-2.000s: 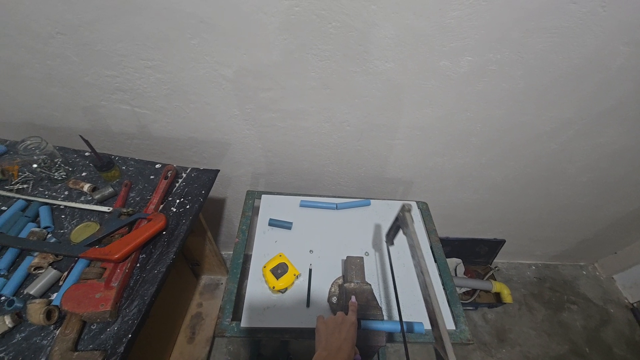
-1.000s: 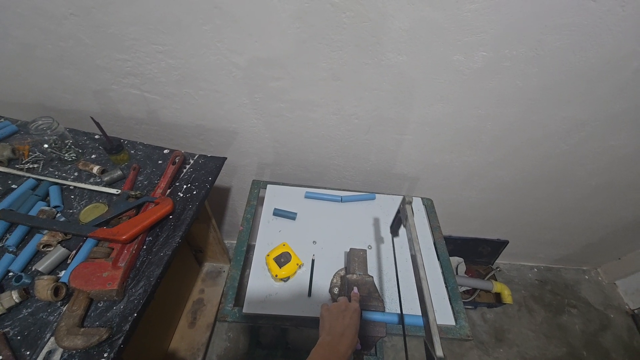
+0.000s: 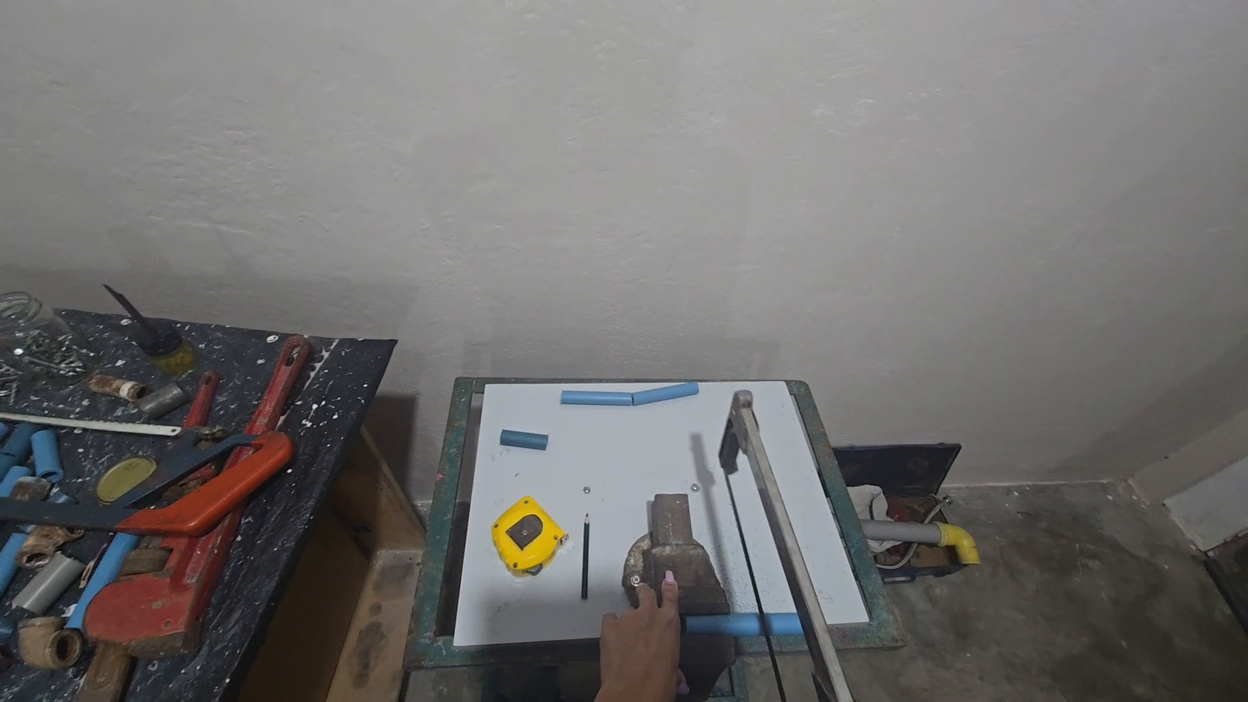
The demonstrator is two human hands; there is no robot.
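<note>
My left hand (image 3: 641,639) lies against the near side of a rusty metal bench vise (image 3: 673,561), two fingers extended onto it; what is under the palm is hidden. A blue plastic pipe (image 3: 736,624) sticks out to the right from beside the hand. Across that pipe stands a hacksaw (image 3: 780,526), its thin blade left of its metal frame; its handle is out of view. My right hand is not visible. Left of the vise, a dark pencil (image 3: 585,556) and a yellow tape measure (image 3: 526,535) rest on the white board (image 3: 604,458).
Blue pipe pieces (image 3: 597,398) lie along the board's far edge, a shorter piece (image 3: 524,440) nearer. The left table (image 3: 341,390) carries an orange-handled hacksaw (image 3: 224,487), red pipe wrenches (image 3: 210,546), fittings and a jar. An open toolbox (image 3: 902,468) with pipe stands on the floor at right.
The hacksaw frame has shifted slightly over the blue pipe. My left hand stays at the vise. The view moves a little.
</note>
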